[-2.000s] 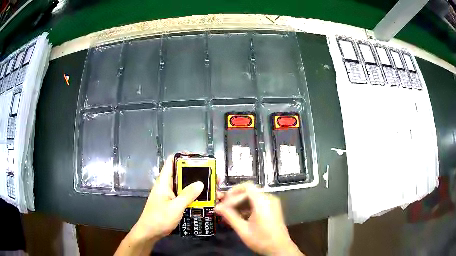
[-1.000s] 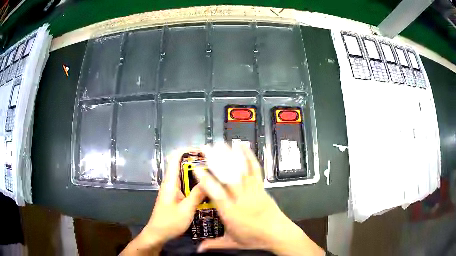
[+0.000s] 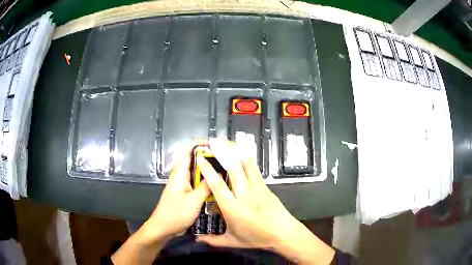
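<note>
A keypad phone [image 3: 209, 220] with a yellow frame and black keypad is face up below the tray's near edge. My left hand [image 3: 173, 204] grips its left side. My right hand [image 3: 246, 202] lies over its front and right side, fingers on the upper part, hiding much of the screen. Whether a film is on it, I cannot tell. The clear blister tray [image 3: 213, 88] lies beyond. Two phones, one [image 3: 295, 137] in the near right corner pocket and one [image 3: 246, 124] beside it, lie back up with red ovals.
White film sheets [image 3: 403, 150] lie right of the tray, with another stack [image 3: 18, 103] at left. White scraps [image 3: 335, 171] and an orange scrap [image 3: 67, 58] lie on the mat. A green belt with a pale edge rail [image 3: 139, 9] runs behind, with a grey post [image 3: 422, 15].
My right hand has moved from beside the phone onto its front. The tray and sheets appear slightly higher in the view.
</note>
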